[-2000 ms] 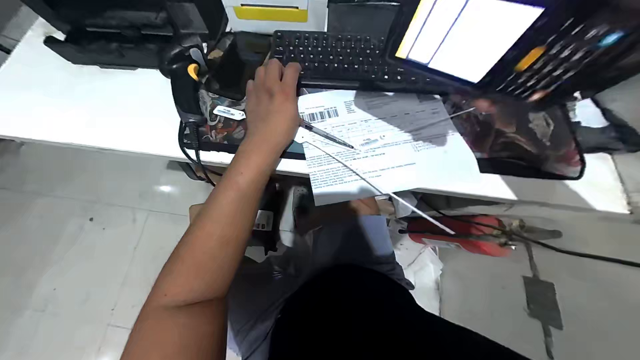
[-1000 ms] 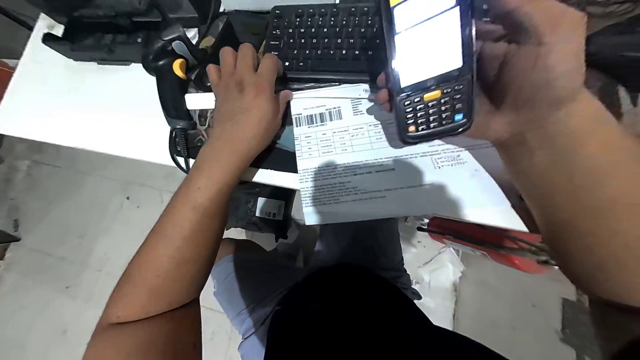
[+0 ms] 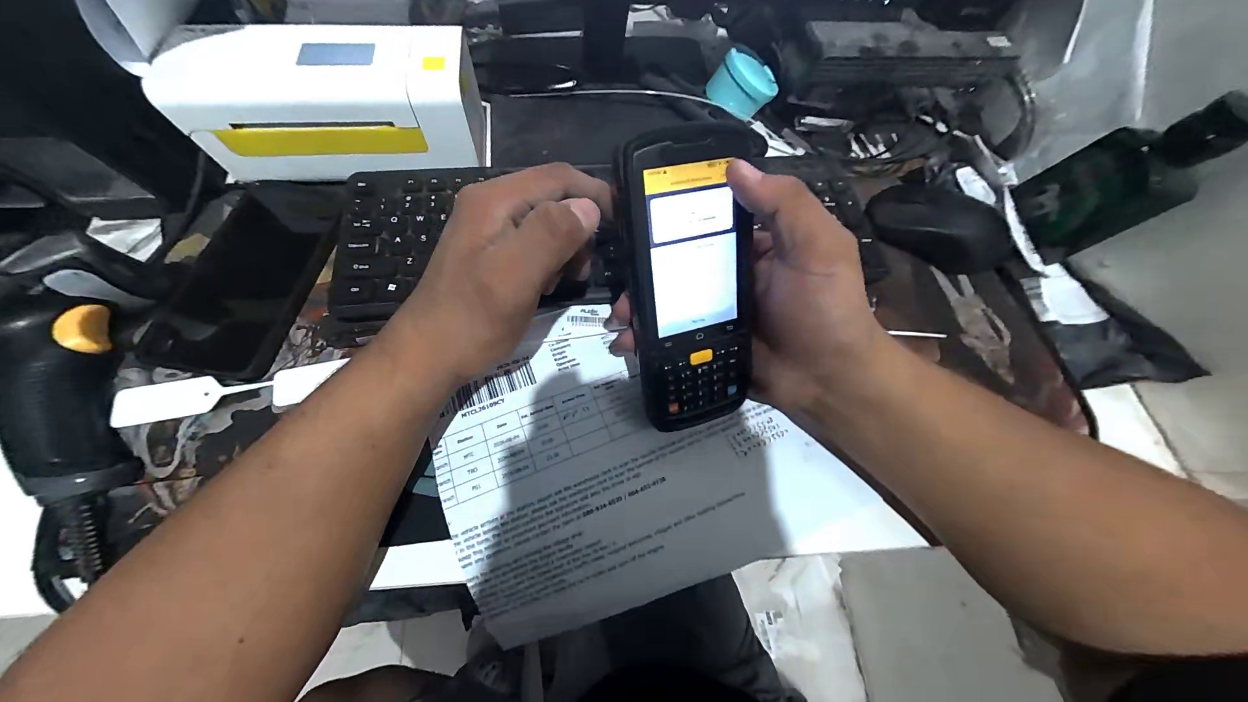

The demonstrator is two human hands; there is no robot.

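My right hand [image 3: 804, 273] holds a black handheld mobile computer [image 3: 692, 283] upright, its screen lit and its keypad at the bottom; the thumb rests at the screen's upper right corner. Beside the device's left edge is my left hand [image 3: 507, 253], its fingers curled over the black keyboard [image 3: 375, 239]; whether it touches the device or grips anything is hidden. A printed paper sheet [image 3: 604, 526] with a barcode and a table lies under both hands and overhangs the desk's front edge. A white plastic seal tag [image 3: 171, 401] lies to the left, partly beneath my left forearm.
At the left are a black barcode scanner [image 3: 58, 390] with a yellow trigger and a dark smartphone [image 3: 239, 283]. A white label printer [image 3: 312, 97] stands behind the keyboard. To the right are a black mouse [image 3: 939, 226], a green bottle [image 3: 1102, 195] and a black plastic bag [image 3: 1121, 331]; a turquoise container [image 3: 743, 83] is farther back.
The mobile computer, at the far right two seconds ago, has come in front of the keyboard in my right hand. My left hand has moved right, close to the device. The view has shifted.
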